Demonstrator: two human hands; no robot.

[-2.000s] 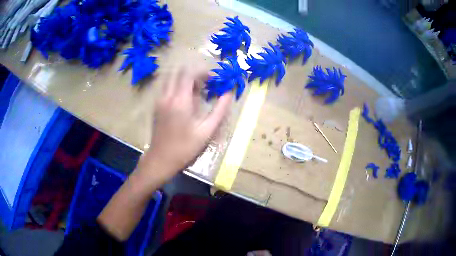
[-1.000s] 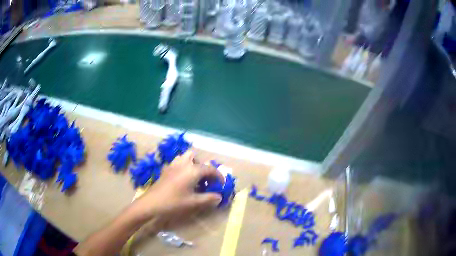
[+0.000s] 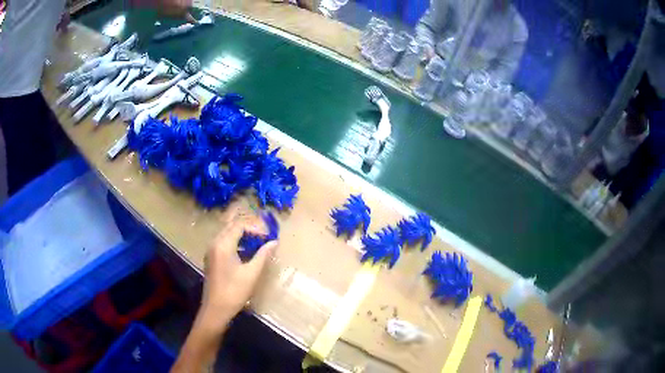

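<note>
My left hand [image 3: 232, 266] comes in from the bottom and holds a blue spiky piece [image 3: 255, 244] between thumb and fingers, just in front of a large heap of blue spiky pieces [image 3: 211, 160] on the brown cardboard bench. Several more spiky pieces, one of them here [image 3: 448, 277], lie apart to the right. Small dark-blue strand parts [image 3: 518, 335] lie at the bench's right. A small white dish [image 3: 403, 331] and a thin pale stick [image 3: 435, 320] lie between the yellow tape strips. My right hand is not in view.
Long pale grey parts [image 3: 124, 84] are piled at the far left. A green conveyor [image 3: 313, 95] runs behind, with one pale part [image 3: 379, 124] on it. A white-lined blue crate [image 3: 65, 240] stands lower left. Other people show beyond the belt and at upper left.
The view has swung. My left hand has moved from the separate spiky pieces on the right to the large heap on the left, with a blue piece now visible in its grip.
</note>
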